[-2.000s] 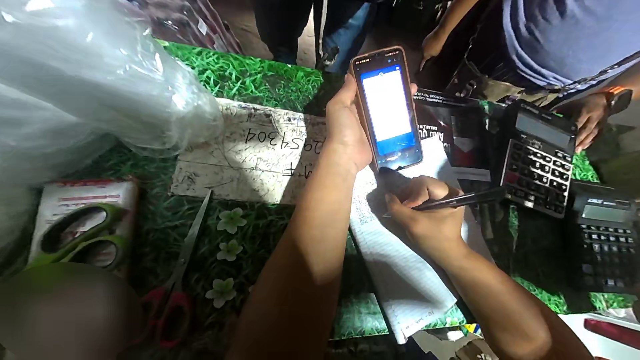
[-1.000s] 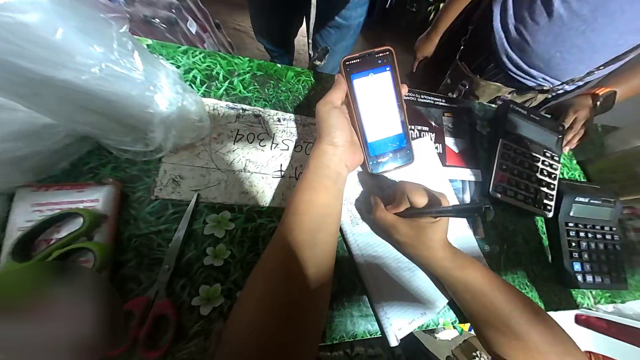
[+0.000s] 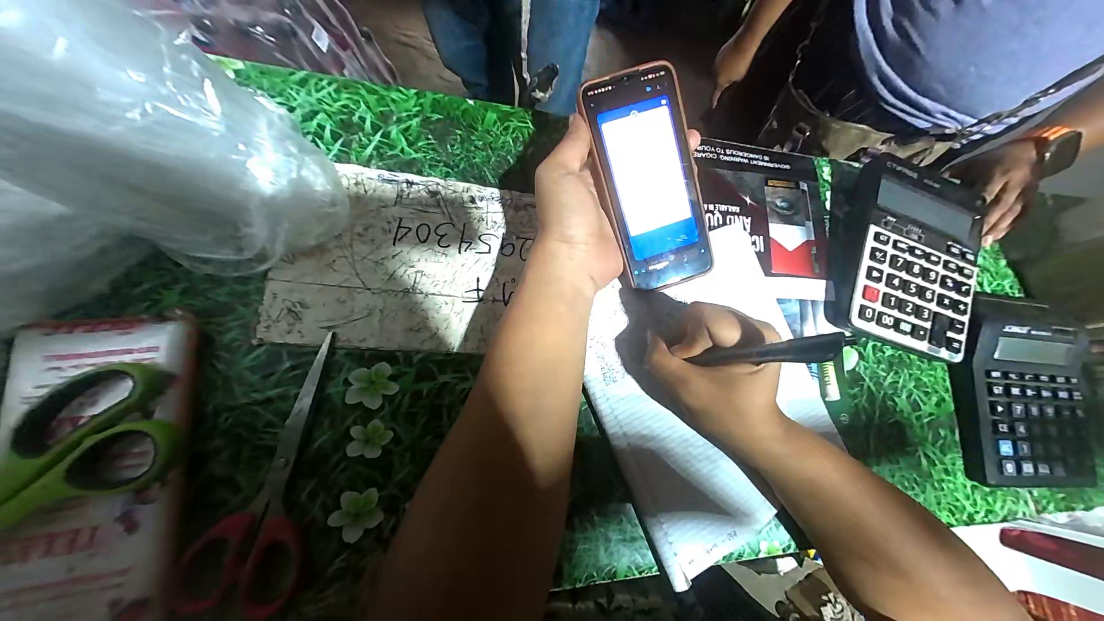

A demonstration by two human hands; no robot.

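My left hand holds a smartphone in an orange-brown case, its lit screen showing a white panel on blue. Below and to the right of the phone, my right hand grips a black marker or thick pen. That hand rests on an open ruled notebook, whose page bears handwriting. The pen's writing tip is hidden by my fingers. A worn white board with handwriting lies left of my left forearm.
Scissors with red handles and green-handled scissors lie at left, near clear plastic rolls. Two calculators lie at right. Another person's hand touches the upper calculator; people stand across the grass-print table.
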